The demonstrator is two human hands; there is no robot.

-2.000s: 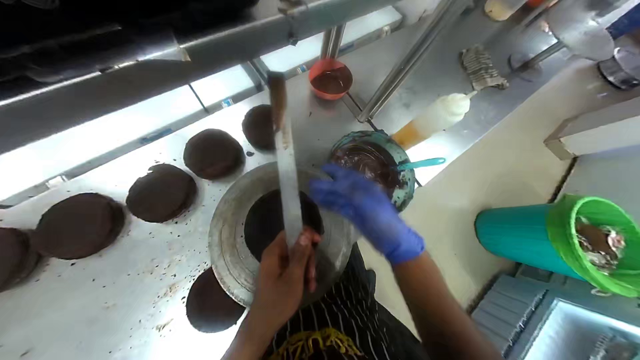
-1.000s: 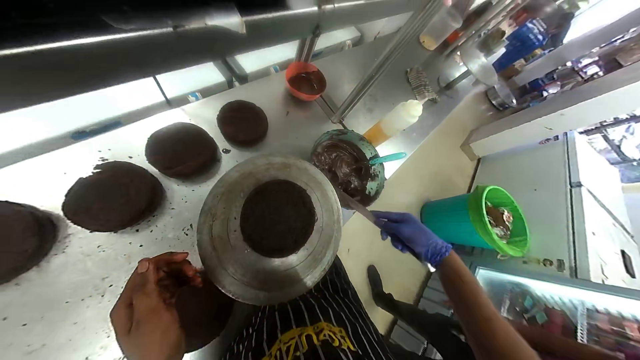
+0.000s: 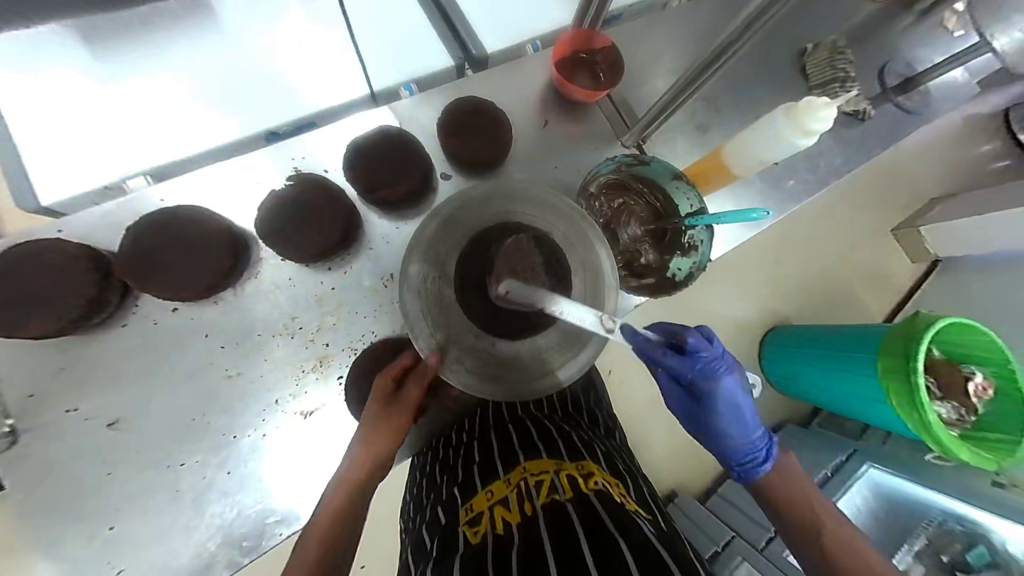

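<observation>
A round metal turntable [image 3: 432, 288] stands in front of me with a dark chocolate cake layer [image 3: 488, 316] at its middle. My right hand [image 3: 704, 392], in a blue glove, grips the white handle of a spatula [image 3: 572, 310]; its brown-coated end lies over the cake layer. My bare left hand [image 3: 404, 392] touches the turntable's lower left rim, and whether its fingers grip the rim is hard to tell. Right of the turntable, a teal bowl [image 3: 692, 268] holds chocolate cream and a teal-handled utensil [image 3: 728, 216]. Another cake layer [image 3: 372, 372] is partly hidden by my left hand.
Several chocolate cake layers [image 3: 308, 218] lie in a row on the crumb-strewn metal table [image 3: 192, 408]. Beyond are a red bowl [image 3: 588, 66] of brown sauce, a metal post [image 3: 704, 72] and a squeeze bottle [image 3: 760, 144]. A teal bin [image 3: 824, 372] with a green liner stands at right.
My right hand has moved from beside the teal bowl, and the spatula end is now over the cake layer. My left hand has come from the table to the turntable's rim.
</observation>
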